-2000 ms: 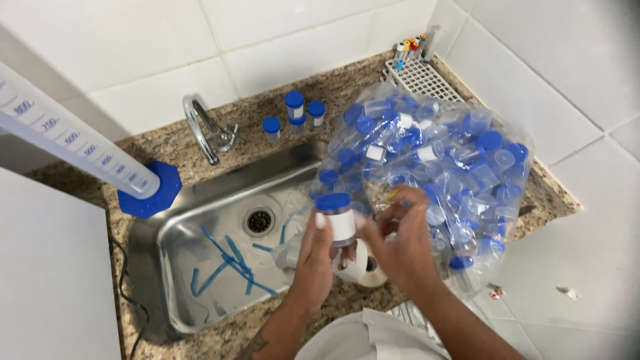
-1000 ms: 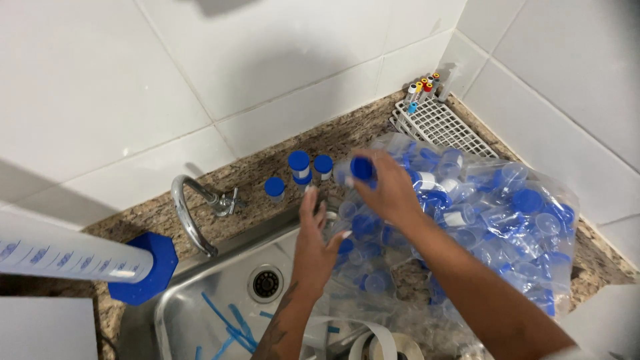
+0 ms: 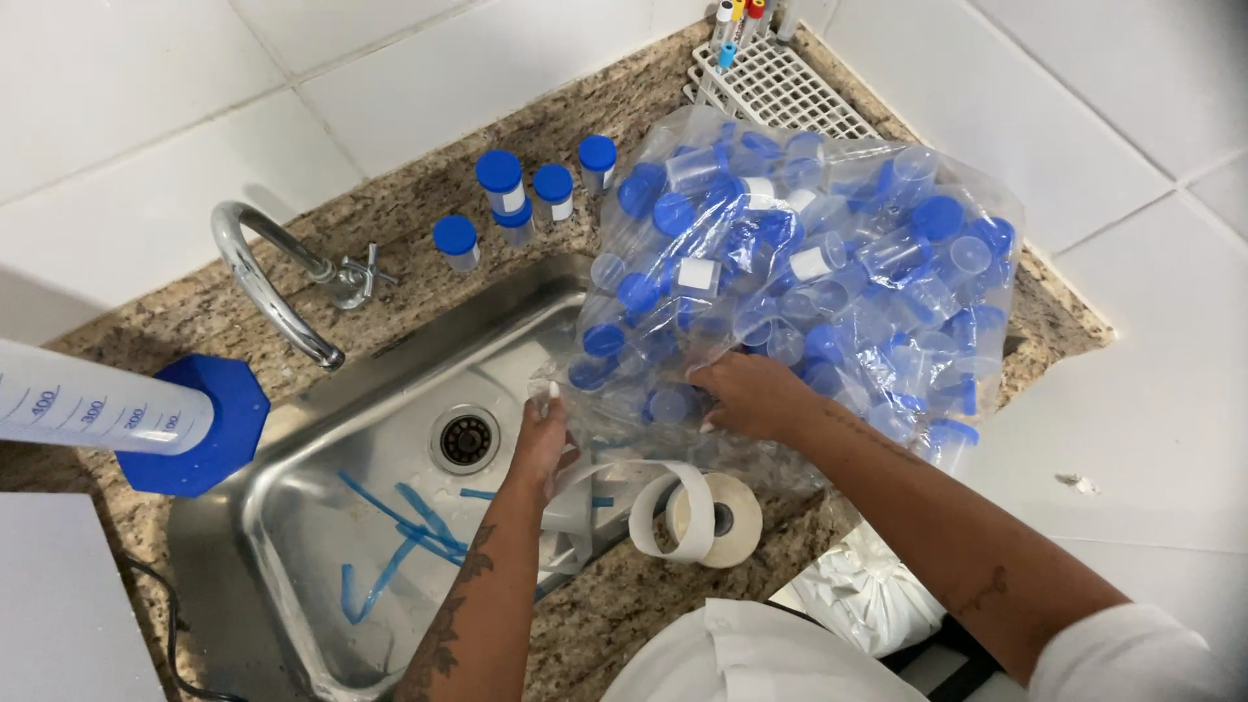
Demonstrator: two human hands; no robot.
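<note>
A large clear plastic bag [image 3: 780, 263] full of specimen cups with blue screw lids lies on the granite counter. My right hand [image 3: 746, 395] is at the bag's near side, its fingertips partly hidden by plastic and cups. My left hand [image 3: 541, 439] pinches the bag's loose film at its left edge, over the sink. Behind the sink stand several lidded cups with white labels, one [image 3: 500, 177] stacked on another [image 3: 515, 224], and others [image 3: 456, 242], [image 3: 554, 190] beside them. A further cup [image 3: 598, 161] stands closest to the bag. A roll of white labels [image 3: 736, 522] rests below my hands.
The steel sink [image 3: 390, 595] holds blue strips [image 3: 419, 531]. A chrome faucet [image 3: 263, 273] arches over its back edge. At left lies a graduated cylinder [image 3: 117, 400] with a blue base [image 3: 210, 424]. A white tube rack [image 3: 780, 83] with capped tubes stands in the back corner.
The cup that my right hand held a second ago has left it, and one more cup stands behind the sink near the bag. Both hands have moved to the bag's near side.
</note>
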